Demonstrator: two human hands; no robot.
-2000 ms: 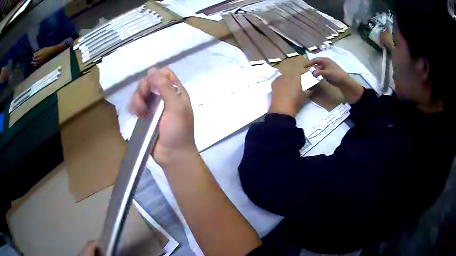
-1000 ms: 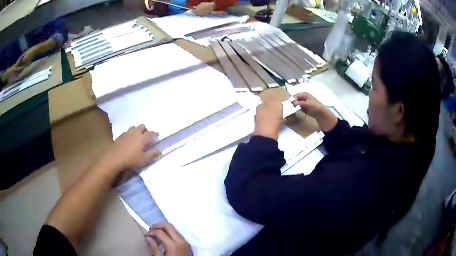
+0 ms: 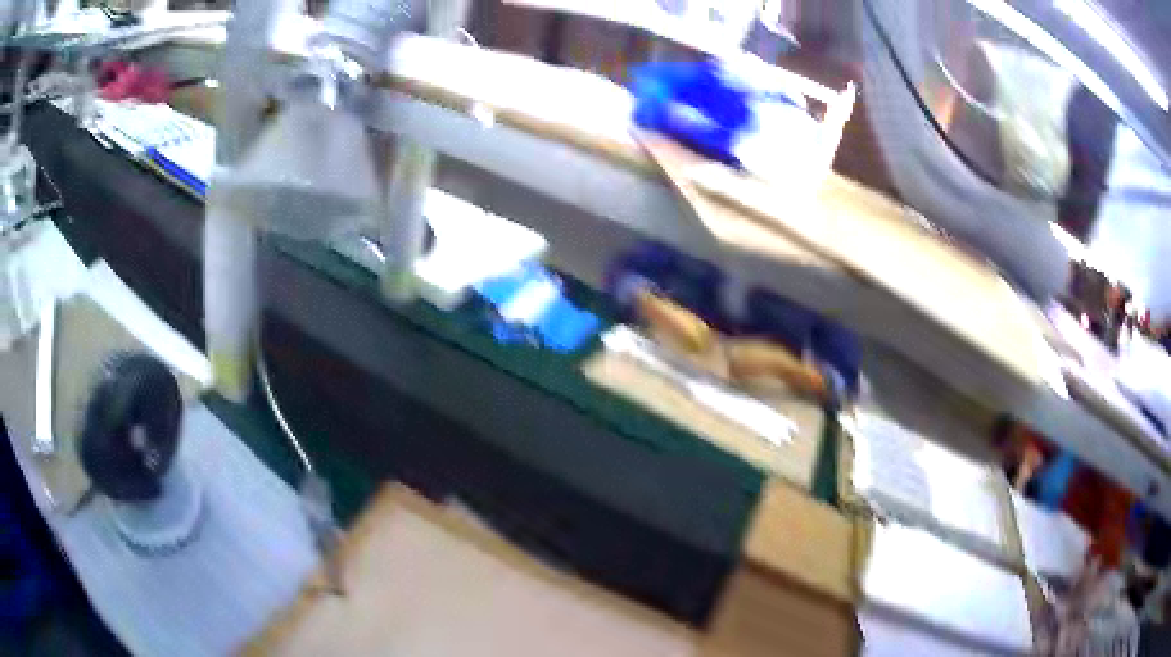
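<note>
Neither of my hands is in the picture. The view is blurred. Nearest in front are tan cardboard sheets at the bottom edge, with a darker brown cardboard piece to their right. White sheets lie right of that piece. No lamp arm shows in a hand of mine.
A dark green belt runs diagonally beyond the cardboard. A small black-and-white fan stands at the left. Beyond the belt, a person's arms are beside cardboard with white strips. A blue-and-white item lies left of them.
The view has swung left and up. Both my hands, the grey-white arm lying on the white sheet, and the neighbouring person at the right have left the picture. The fan has come into view.
</note>
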